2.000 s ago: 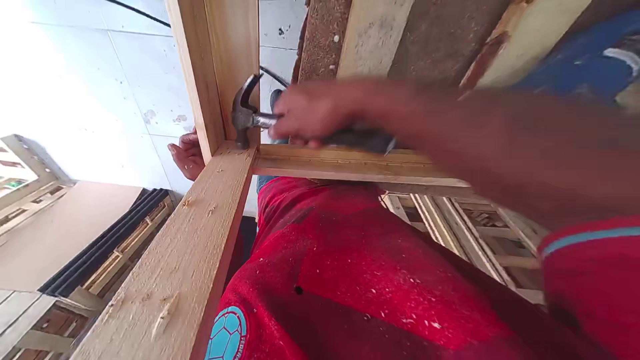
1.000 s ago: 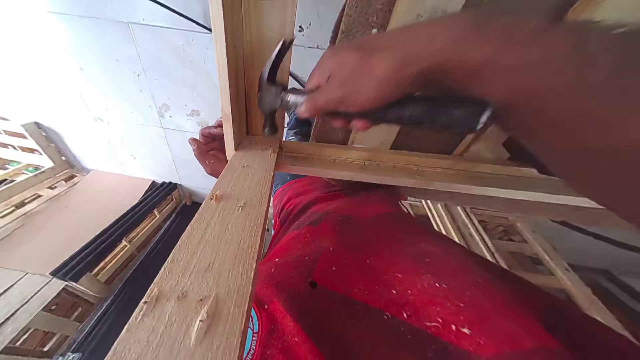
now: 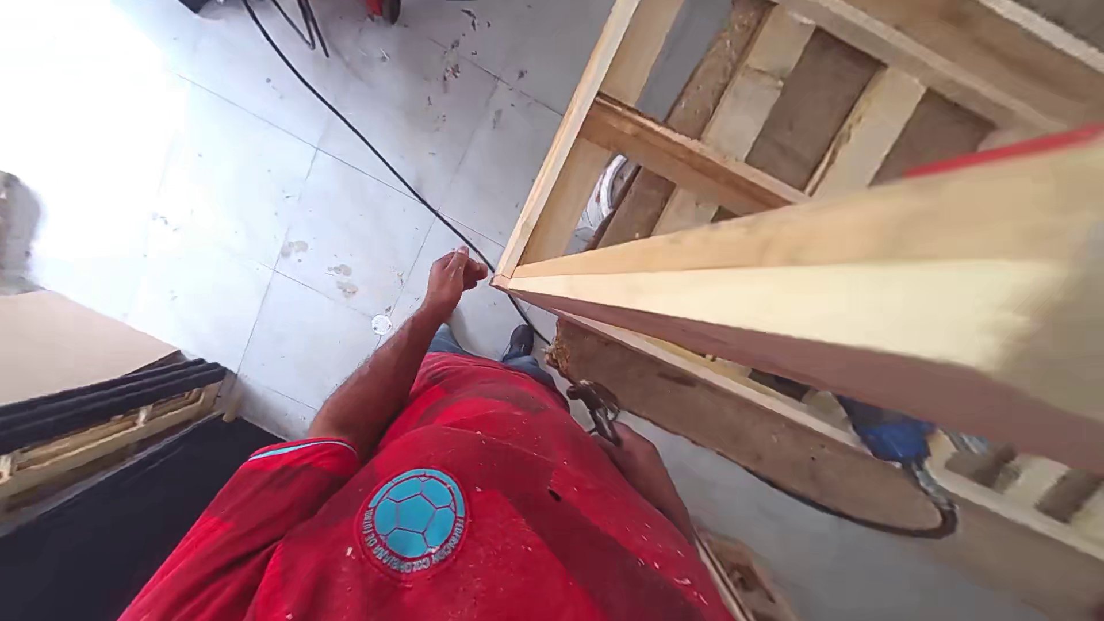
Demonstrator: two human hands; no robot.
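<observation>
My right hand point(image 3: 634, 461) holds a claw hammer point(image 3: 595, 405) low at my right side, its metal head just above the fingers. My left hand point(image 3: 455, 278) hangs in the air just left of the corner of a wooden frame point(image 3: 552, 172), apart from the wood, its fingers partly bent with nothing seen in them. A long pale wood beam point(image 3: 733, 297) runs from that corner to the right, very near the camera. A shorter crosspiece point(image 3: 690, 151) joins the frame farther back.
A slatted wooden surface point(image 3: 819, 112) lies beneath the frame. A black cable point(image 3: 362, 138) crosses the tiled floor point(image 3: 285, 233). Dark padded strips and a wooden rack point(image 3: 103, 431) stand at lower left. A blue object point(image 3: 888, 431) lies below the beam at right.
The hammer, earlier at the frame joint, is now low at my right side. My left hand, earlier behind the joint, is now apart from the wood. The view has shifted widely.
</observation>
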